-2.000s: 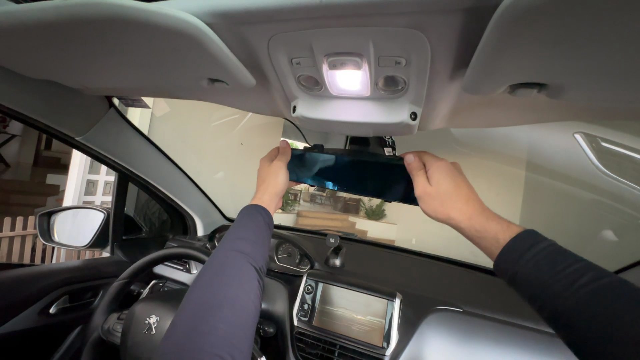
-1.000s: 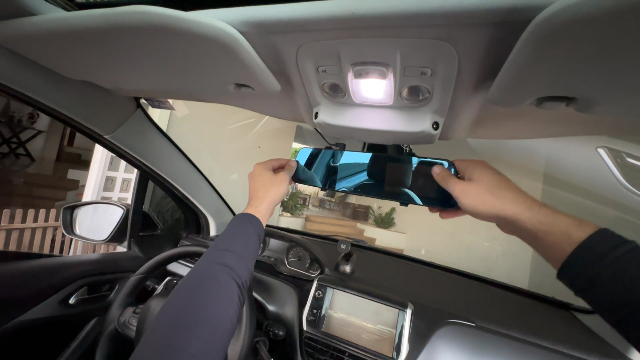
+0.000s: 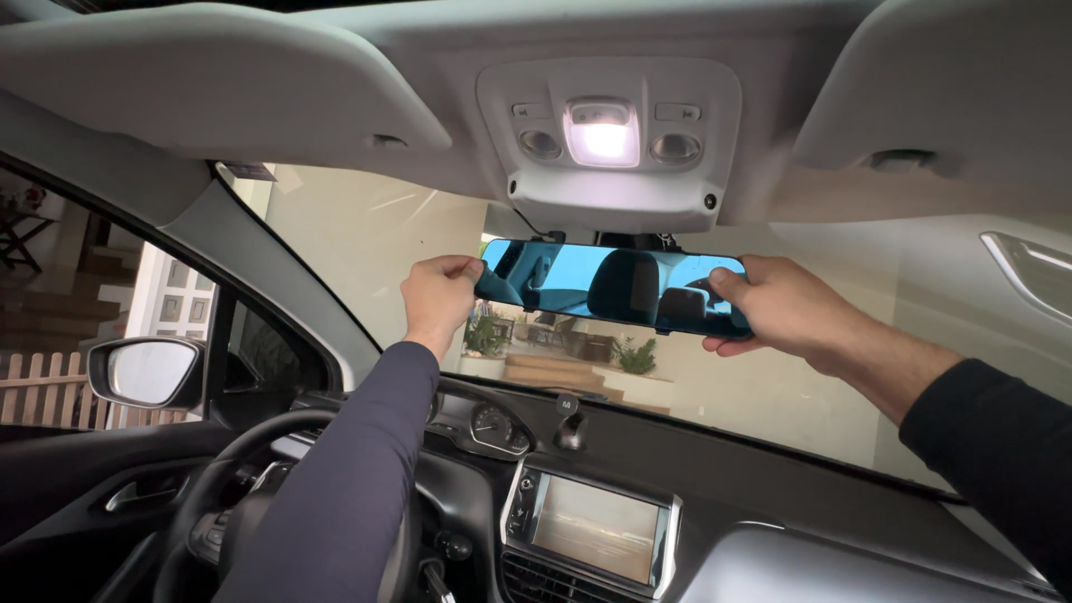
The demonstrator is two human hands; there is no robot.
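Note:
A wide, blue-tinted rearview mirror (image 3: 565, 280) hangs below the overhead console, its glass reflecting headrests and car windows. My left hand (image 3: 441, 301) pinches its left end between thumb and fingers. Around the right end, my right hand (image 3: 775, 306) has its thumb on the glass and its fingers behind and below. A thin black cable (image 3: 528, 222) runs from the console to the mirror's top edge. Small clips show along the mirror's edges. What lies behind the mirror is mostly hidden.
Above is the overhead console (image 3: 607, 197) with a lit lamp, between two sun visors (image 3: 218, 84). Below are the steering wheel (image 3: 209, 477), a phone mount (image 3: 569, 427) on the dashboard and a display screen (image 3: 596, 528). The windshield (image 3: 352, 243) lies beyond the mirror.
The mirror's glass was dark and now shows the car's interior, so its tilt has changed. Both hands have stayed on its ends. The view has shifted slightly.

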